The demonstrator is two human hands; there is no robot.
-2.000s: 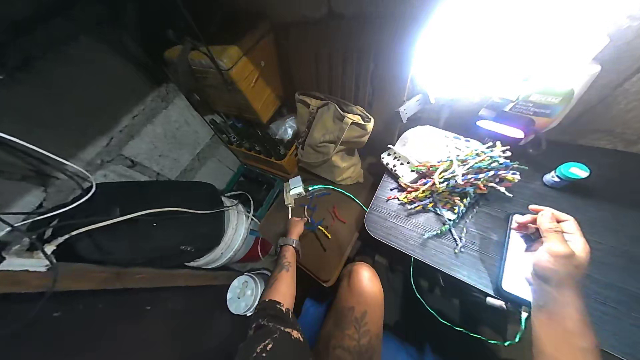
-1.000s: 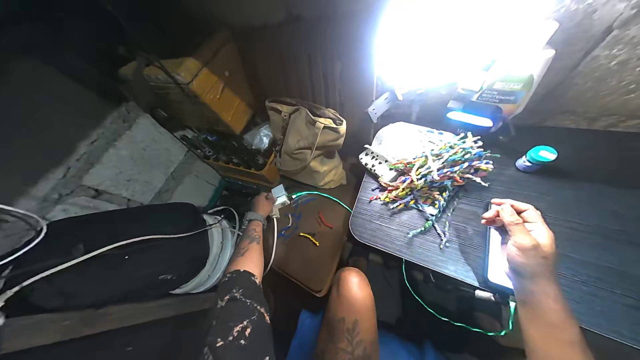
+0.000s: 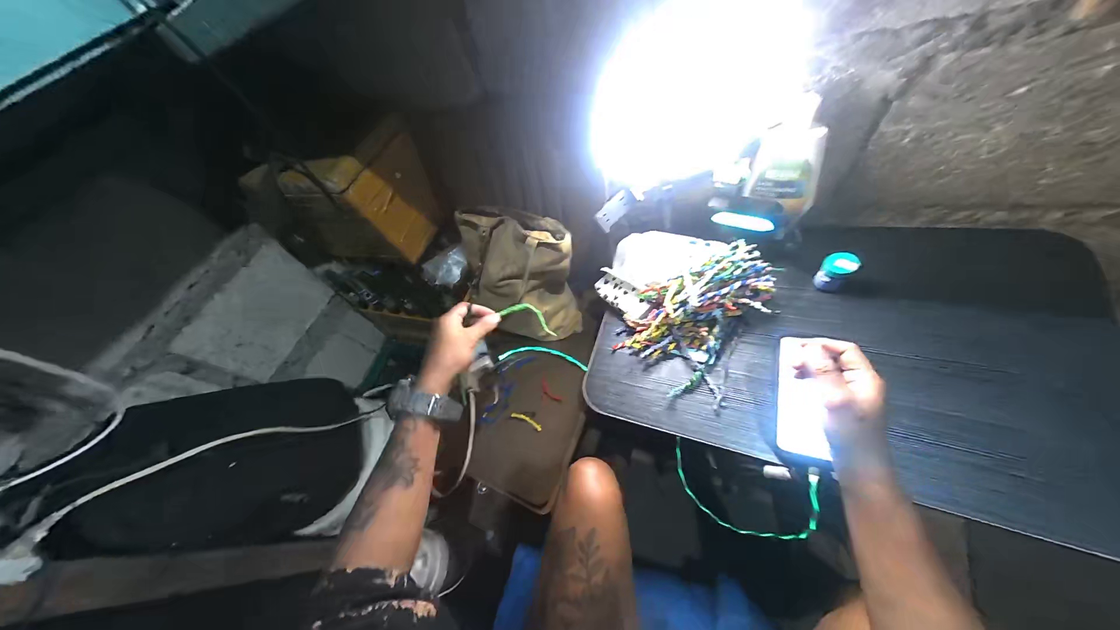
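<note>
My left hand (image 3: 459, 339), with a wristwatch (image 3: 423, 404) above the tattooed forearm, pinches a short green twisted cord (image 3: 528, 310) between thumb and fingers, above the brown board. Short red (image 3: 551, 391), yellow (image 3: 527, 421) and blue cord pieces lie on that brown board (image 3: 521, 464). Over a phone with a bright screen (image 3: 798, 411) rests or hovers my right hand (image 3: 836, 372), blurred, its fingers bent; whether it touches the phone I cannot tell. A large heap of multicoloured twisted cords (image 3: 696, 302) lies on the dark table, partly over a white perforated thing (image 3: 623, 293).
A teal-lidded jar (image 3: 837, 272) stands on the dark table (image 3: 962, 350). A very bright lamp (image 3: 700, 87) shines behind the heap. A green charging cable (image 3: 744, 530) hangs below the table edge. Left are a canvas bag (image 3: 521, 271), a yellow-taped box (image 3: 385, 206) and a black cushion-like thing (image 3: 219, 464).
My left hand has risen from beside the white adapter at the brown board and now holds a green cord. My right hand remains near the phone. The view has shifted.
</note>
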